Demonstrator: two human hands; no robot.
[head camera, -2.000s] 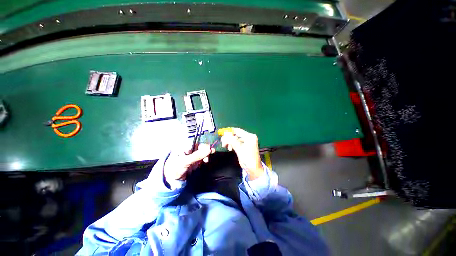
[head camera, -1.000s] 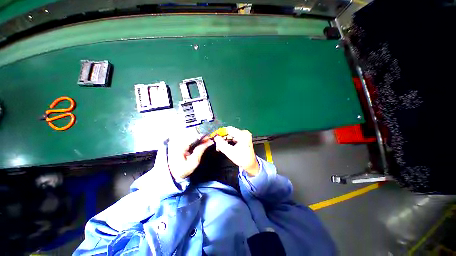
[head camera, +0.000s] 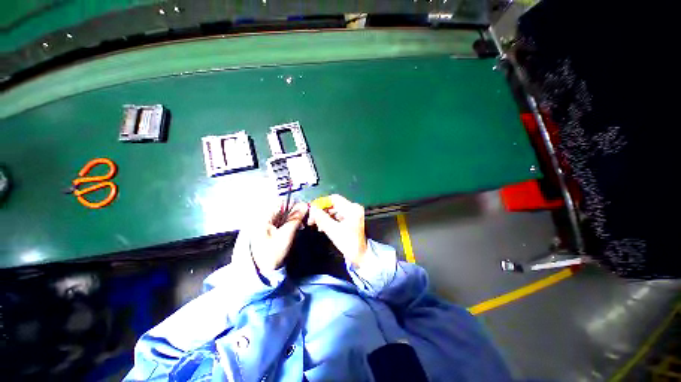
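My left hand (head camera: 270, 237) is at the bench's front edge, with thin dark cable strands (head camera: 287, 200) rising from its fingers toward the slotted fixture. My right hand (head camera: 341, 226), with a yellow patch on its fingers, meets the left fingertips; a small reddish bit shows between them, too small to make out. The slotted metal fixture (head camera: 302, 171) lies just beyond the hands, joined to an open window frame (head camera: 287, 139) behind it. A closed grey fixture (head camera: 228, 153) lies to its left.
Another grey fixture (head camera: 142, 123) lies farther left, with orange-handled scissors (head camera: 95, 183) in front of it. A dark object is cut off at the left edge. A large black cable mass (head camera: 605, 149) hangs at the right, beside a red bin (head camera: 526, 195).
The cable strands at my left hand show again beside the slotted fixture, after being hidden one second ago. My right hand has moved slightly left, against the left fingertips. The camera view has shifted.
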